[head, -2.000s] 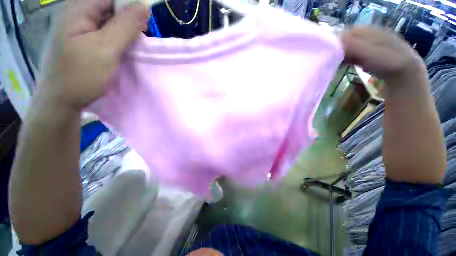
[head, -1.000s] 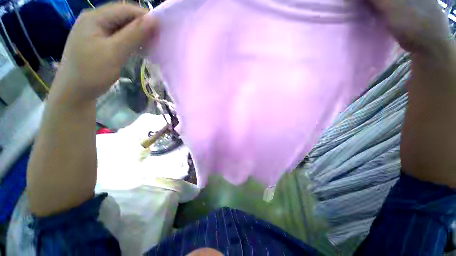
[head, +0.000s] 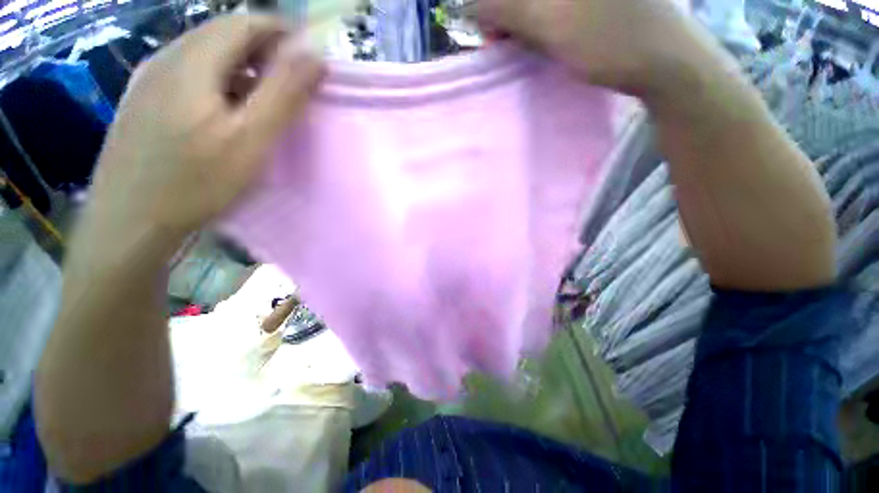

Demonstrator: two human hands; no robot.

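A pale pink sleeveless top [head: 414,202] hangs in front of me, held up by its upper edge, blurred by motion. Its stitched neckline band runs between my hands. My left hand [head: 207,116] pinches the upper left of the top, with the thumb and fingers closed on it. My right hand [head: 588,38] grips the upper right of the top, near the picture's upper edge; its fingertips are hard to make out. The lower hem hangs free and uneven.
A steam iron [head: 301,325] with a tan handle rests on the white-covered pressing board [head: 226,347] at lower left, partly behind the top. Striped shirts [head: 655,289] hang in a row at right. Green floor [head: 578,395] shows below. Dark blue cloth [head: 58,106] is at upper left.
The top's neckline is lower in the picture than a second ago. My right hand has moved left, closer to my left hand. Both hands still hold the top, and the iron is more covered.
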